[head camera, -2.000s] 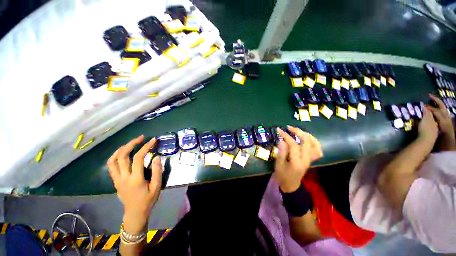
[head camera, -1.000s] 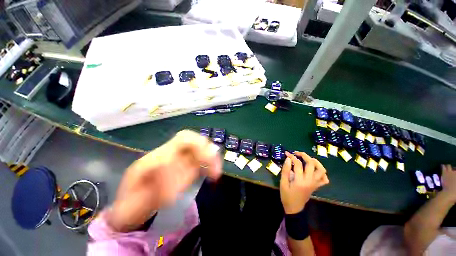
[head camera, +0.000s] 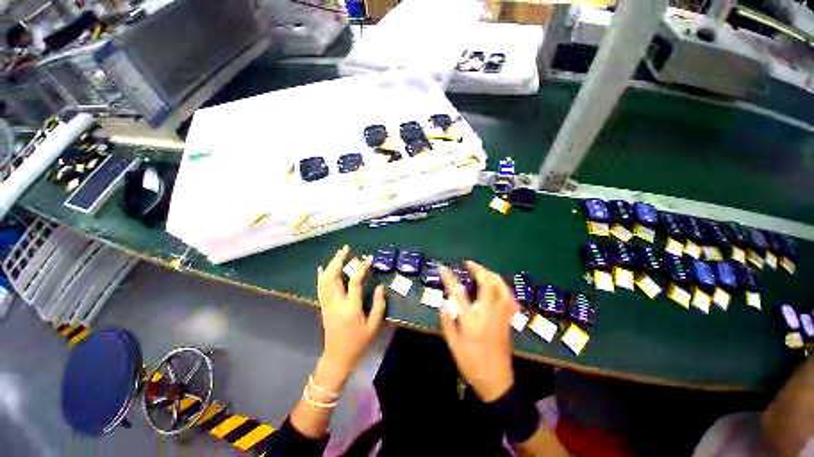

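Note:
A front row of smartwatch units (head camera: 409, 261) with hanging white-and-yellow batteries (head camera: 401, 285) lies along the bench's near edge. Several have dark faces. A group at the row's right end (head camera: 550, 302) shows lit green or purple lines. My left hand (head camera: 346, 308) is at the row's left end, fingers apart, with no watch visible in it. My right hand (head camera: 477, 326), in a black wrist band, is over the middle of the row. Its fingertips touch or cover units there; whether it grips one is hidden.
A white tray stack (head camera: 259, 178) with several watches stands at back left, pens (head camera: 411, 214) beside it. Two watch rows (head camera: 705, 273) lie at right. A metal post (head camera: 607, 98) rises behind, a small upright item (head camera: 505, 177) near its foot. Another person's arm (head camera: 790, 406) is at lower right.
My left hand has come down from its raised, blurred position to the row's left end. My right hand has moved left along the row, uncovering lit watches at its right end.

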